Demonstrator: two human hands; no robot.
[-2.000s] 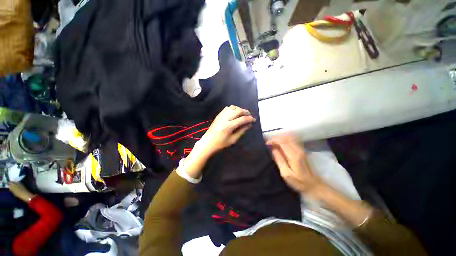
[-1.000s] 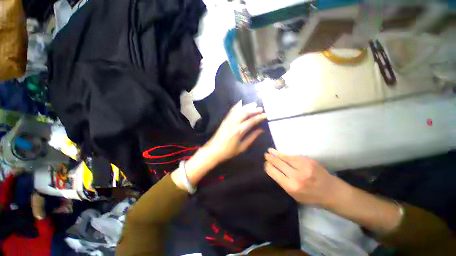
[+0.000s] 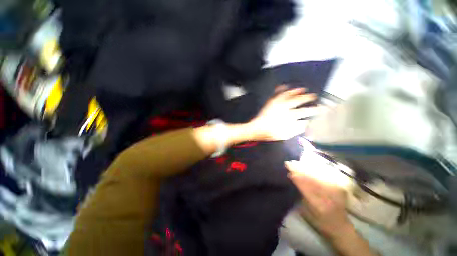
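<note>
The whole view is blurred. A black garment (image 3: pixel 230 195) with red designs (image 3: pixel 237 166) lies under and in front of my hands. My left hand (image 3: pixel 285 115) lies palm down on the cloth, fingers spread, just above the bright lamp spot. My right hand (image 3: pixel 323 195) is below that spot, its fingertips close to the garment's right edge; blur hides whether they pinch it. The sewing machine head, with a teal stripe (image 3: pixel 376 149), reaches in from the right. The needle and presser foot cannot be made out.
A big black garment pile (image 3: pixel 145 55) is at the upper left. Yellow-and-black pieces (image 3: pixel 93 116) lie left of it, with pale crumpled cloth (image 3: pixel 37 175) below them. Pale cloth also lies under my right forearm. Thin dark cable-like lines cross the machine area at right.
The camera view has swung and blurred, so the machine head shows lower. My left hand's fingers are more spread. My right hand is now below the lamp spot, angled more upward.
</note>
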